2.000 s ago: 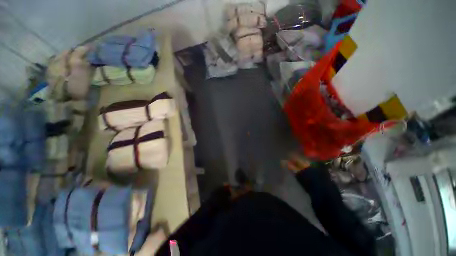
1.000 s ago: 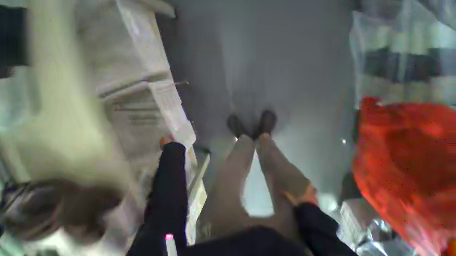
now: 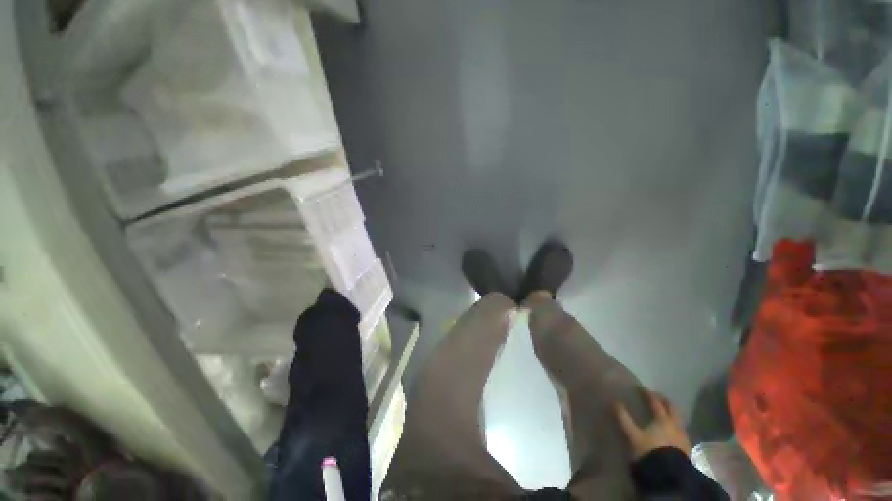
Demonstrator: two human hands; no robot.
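Observation:
A white basket (image 3: 259, 245) stands low at the left, with pale, crinkled items inside that look like plastic. My left arm in its dark sleeve reaches down into the basket. My left hand is hidden beyond the sleeve's end, so what it holds does not show. My right hand (image 3: 653, 428) rests on my right leg near the lower right, with fingers spread and nothing in it.
Another white basket (image 3: 279, 68) stands ahead of the first. A pale table edge (image 3: 108, 294) runs along the left. A red plastic bag (image 3: 817, 377) is at the lower right, below a clear-wrapped striped bundle (image 3: 822, 161). Grey floor (image 3: 577, 117) lies between.
The view has dropped from the table with bundles to the floor and baskets. My left hand, seen at the basket a second ago, has gone out of sight inside. My right hand stays on my leg.

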